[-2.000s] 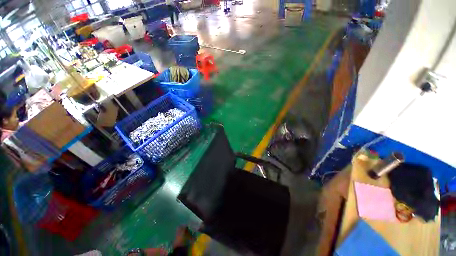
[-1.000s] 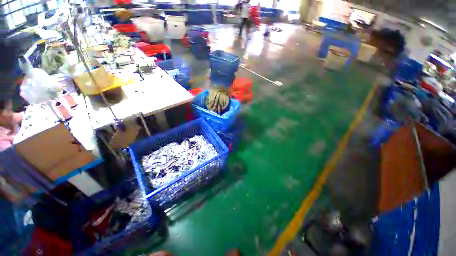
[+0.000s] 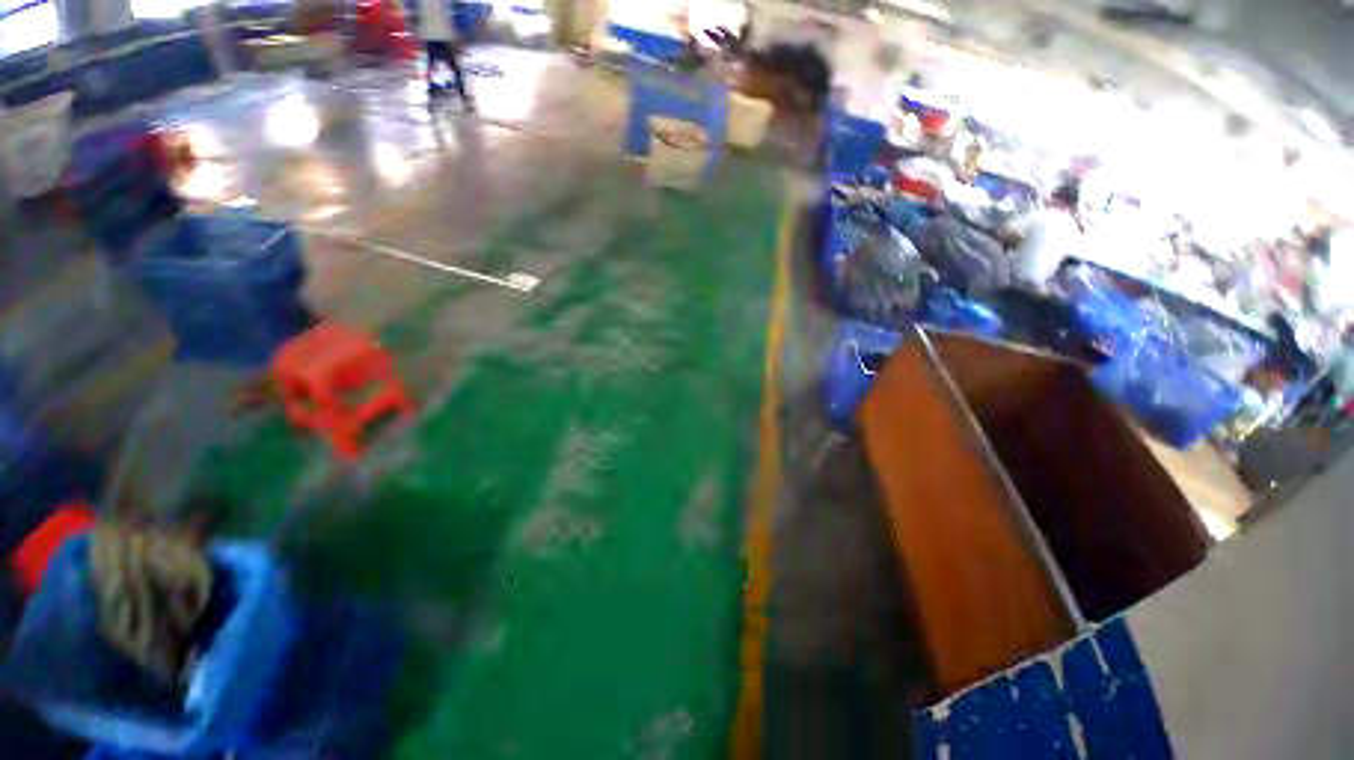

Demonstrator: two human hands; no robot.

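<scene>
Neither of my hands is in the picture now. Nearest in front at the lower left is a blue bin (image 3: 245,668) with a pale yellowish bundle (image 3: 153,591) in it, blurred. At the right stands an open-topped brown wooden box (image 3: 950,520), its inside dark. It is beside a blue panel with worn white marks (image 3: 1039,713) at the lower right.
Green floor (image 3: 594,594) with a yellow line (image 3: 768,490) runs ahead. A red stool (image 3: 342,386) and a blue bin (image 3: 223,282) stand left. Bagged goods (image 3: 876,267) are heaped at the right. A person (image 3: 438,52) and a blue table (image 3: 676,112) are far off.
The view has turned right and moved forward along the aisle. The chair, the pink sheet and the blue crate of white pieces have left the picture. The wooden box now shows its inside.
</scene>
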